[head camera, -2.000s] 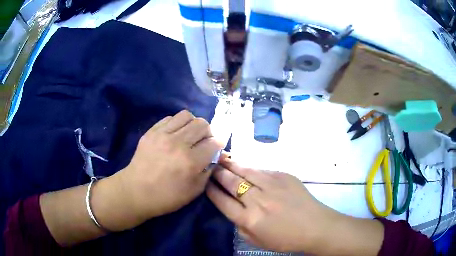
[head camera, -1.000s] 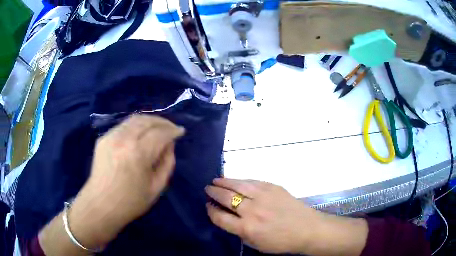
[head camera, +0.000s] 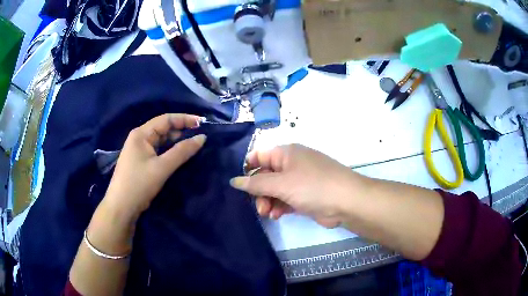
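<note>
A large dark navy garment panel (head camera: 191, 231) lies over the left of the table and hangs past its front edge. My left hand (head camera: 156, 156) pinches the navy seam edge, with a bit of white at the fingertips, left of the presser foot (head camera: 231, 99). My right hand (head camera: 289, 182) holds the panel's right edge between thumb and fingers, below the grey-blue cylindrical attachment (head camera: 266, 110). A short pale grey strip (head camera: 106, 161) shows left of my left hand. The needle tip is too small to tell.
The white machine head (head camera: 217, 26) stands at the top, with a cardboard piece (head camera: 347, 34) and mint-green block (head camera: 431, 47). Orange-handled snips (head camera: 405, 88) and yellow-green scissors (head camera: 444, 147) lie at the right. A ruler strip (head camera: 341, 259) runs along the front edge. Dark scraps (head camera: 95, 29) are heaped upper left.
My left hand has moved up toward the presser foot and now pinches the edge. My right hand has moved up along the panel's right edge. The opening's long pale edge is now mostly covered.
</note>
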